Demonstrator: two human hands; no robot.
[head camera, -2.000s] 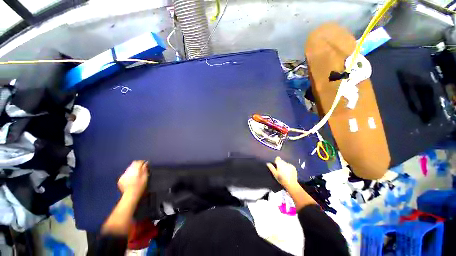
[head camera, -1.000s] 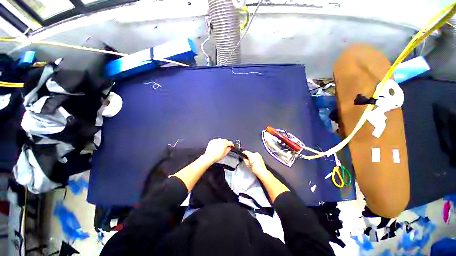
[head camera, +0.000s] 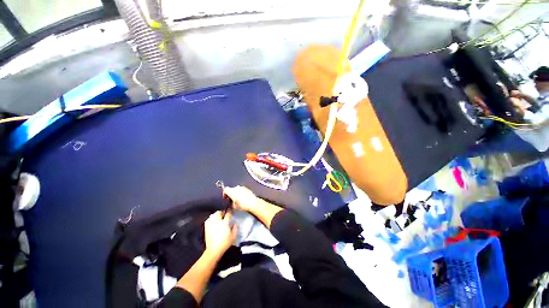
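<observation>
A black garment piece (head camera: 174, 225) with white to pale grey inner areas lies bunched on the near part of the dark blue padded table (head camera: 150, 144). My left hand (head camera: 219, 231) and my right hand (head camera: 242, 197) are close together, both gripping a narrow black edge of the garment. Pale thread ends show at the garment's far edge. The steam iron (head camera: 269, 170), with its red-orange handle, rests on the table just beyond and right of my right hand, touched by neither hand.
A brown padded board (head camera: 367, 162) with a white tape roll (head camera: 351, 89) stands at the right. The iron's hose (head camera: 325, 141) crosses it. Yellow-green snips (head camera: 335, 181) lie at the table's right edge. A blue crate (head camera: 460, 274) is at lower right. A person (head camera: 536, 108) is at far right.
The view has swung to the right. My hands went from wide apart to close together on the black garment, and are now more one above the other. The iron has stayed on the table.
</observation>
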